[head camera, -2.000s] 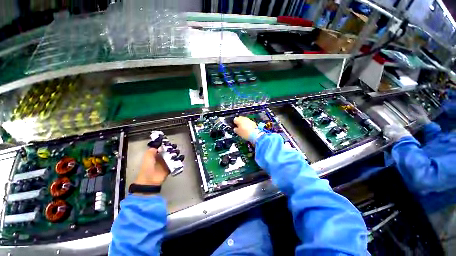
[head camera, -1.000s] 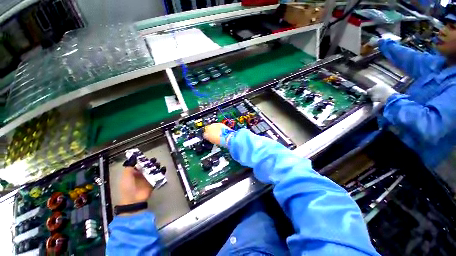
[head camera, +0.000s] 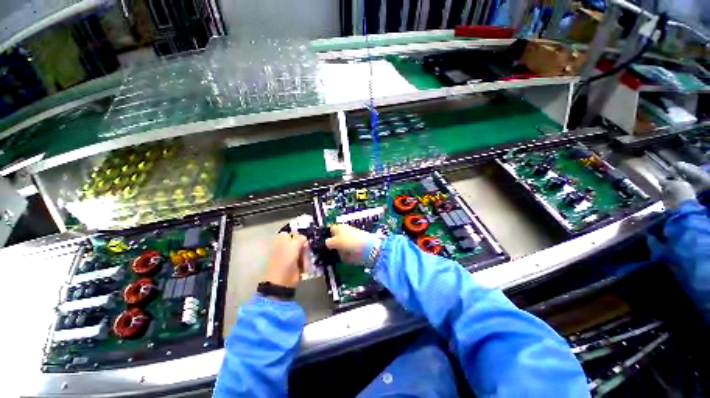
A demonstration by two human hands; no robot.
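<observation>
My left hand (head camera: 286,260) holds a heat sink with power transistors (head camera: 306,225), a silver-white bar with dark parts, at the left edge of the middle circuit board (head camera: 358,281). My right hand (head camera: 349,242) is at the same heat sink, its fingertips on dark parts beside my left fingers. Exactly what the right fingertips grip is blurred. On the middle board, one white heat-sink bar (head camera: 360,218) stands near the back, and three orange toroidal inductors (head camera: 415,224) stand to the right.
A fuller circuit board (head camera: 109,268) lies at left, another (head camera: 572,190) at right. Clear blister trays (head camera: 226,78) lie on the upper shelf, yellow-topped parts (head camera: 144,175) on the lower shelf. Another person's gloved hand (head camera: 677,190) is at far right. A blue cord (head camera: 374,128) hangs behind the middle board.
My hands have come together at the heat sink; my right hand has left the middle of the board. The view has turned, and a white bar now shows uncovered on the middle board.
</observation>
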